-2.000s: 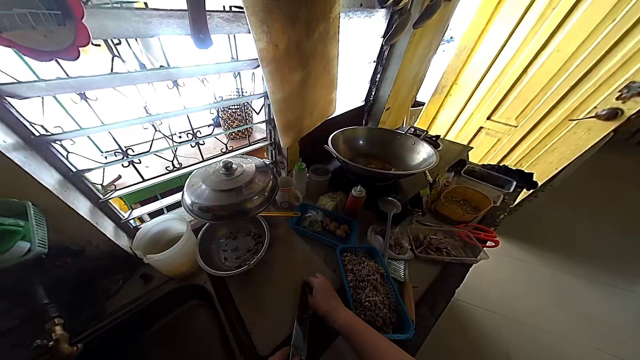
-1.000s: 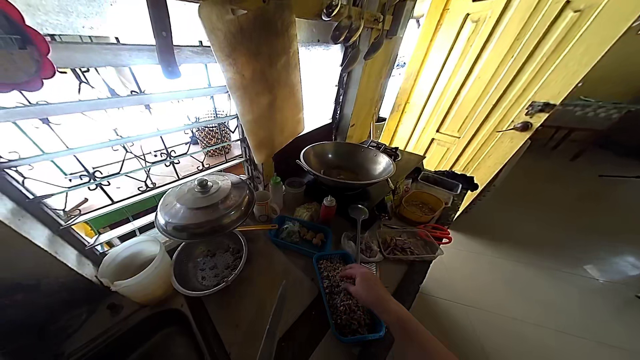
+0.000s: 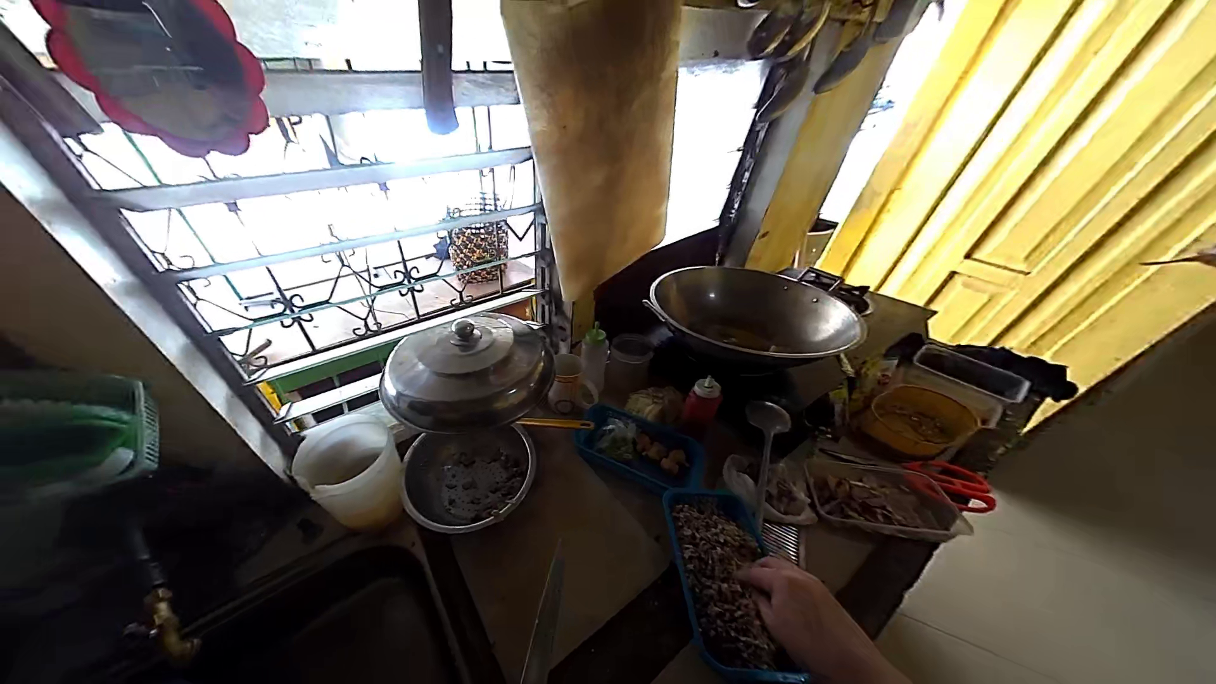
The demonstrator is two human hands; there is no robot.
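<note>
My right hand (image 3: 793,608) reaches in from the lower right, its fingertips down in the chopped food (image 3: 717,579) that fills a blue plastic basket (image 3: 686,579). Whether the fingers pinch any of it cannot be told. A knife blade (image 3: 544,617) points upward at the bottom edge, left of the basket; its handle is out of view, and so is my left hand. Just behind the basket, a smaller blue tray (image 3: 608,460) holds a bagged green item and several round brown pieces. A metal ladle (image 3: 768,427) lies with its handle beside the basket.
A wok (image 3: 760,309) sits on the stove at the back. On the left are a lidded pan (image 3: 465,375), a metal bowl (image 3: 410,494), a white tub (image 3: 351,475) and the dark sink (image 3: 332,617). Red-handled scissors (image 3: 955,484) rest by a plastic tray of food pieces (image 3: 874,503) on the right.
Two seconds ago my right hand was on the counter left of the blue basket, by the knife. It moved right to the basket and is now in the chopped food, nearer its front end than one second ago.
</note>
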